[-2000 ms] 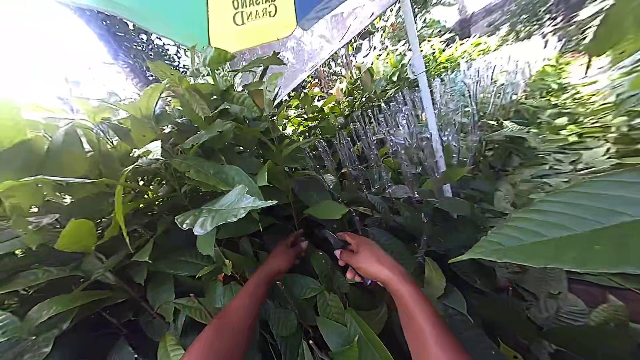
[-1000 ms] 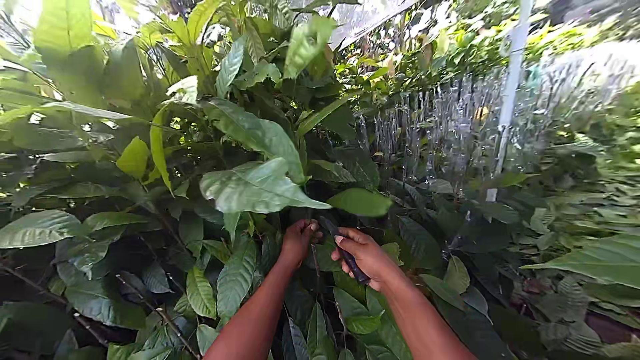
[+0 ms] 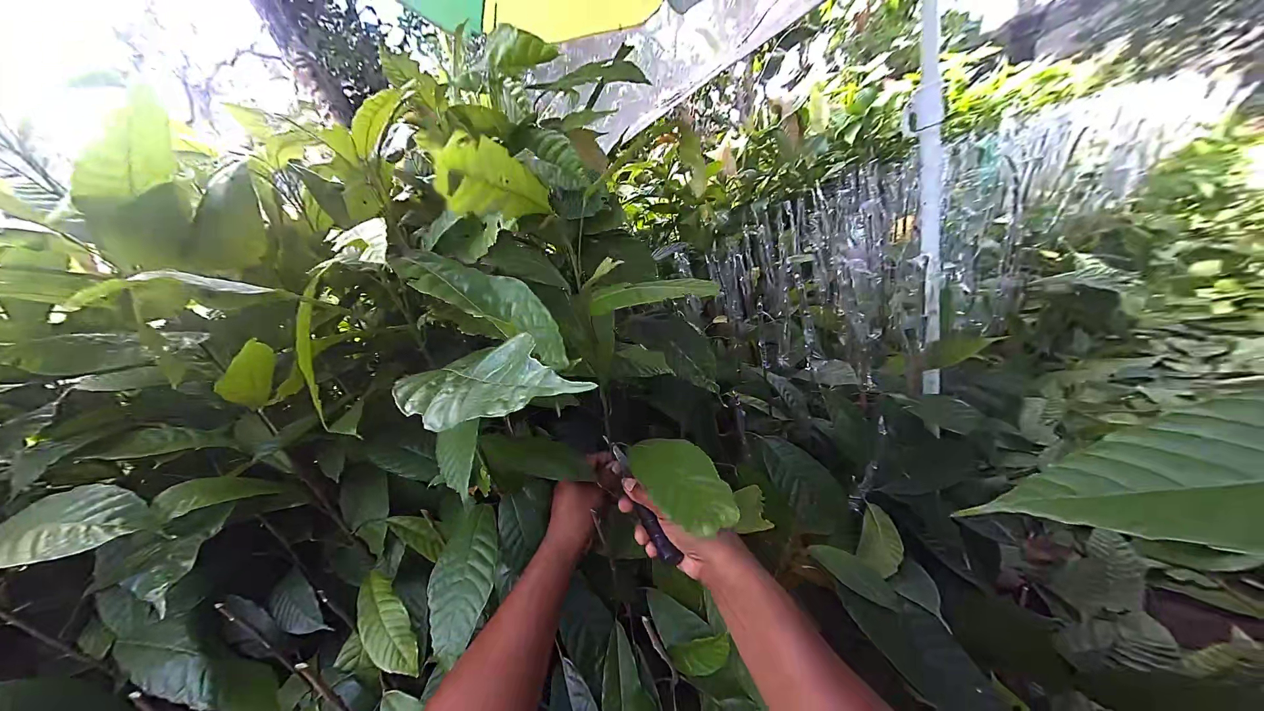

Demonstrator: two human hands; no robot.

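My right hand (image 3: 681,543) is closed around the dark handle of a knife-like tool (image 3: 660,533), which slants up and left toward my left hand. A green leaf (image 3: 683,486) partly covers this hand. My left hand (image 3: 578,509) is just left of the tool, near a thin upright plant stem (image 3: 606,395); its fingertips are partly hidden in shade and behind foliage, so its grip is unclear. A large shiny leaf (image 3: 484,385) hangs above my left hand. Leafy plants surround both hands.
Dense broad-leaved plants (image 3: 197,444) fill the left side. Behind at right are many young plants wrapped in clear plastic (image 3: 790,267) and a white pole (image 3: 930,197). A big leaf (image 3: 1136,479) juts in from the right edge. A colored canopy (image 3: 563,15) hangs overhead.
The view tilted down and then back up. Both hands stay close together among the stems; the tool's dark handle now points down and right, below the leaf.
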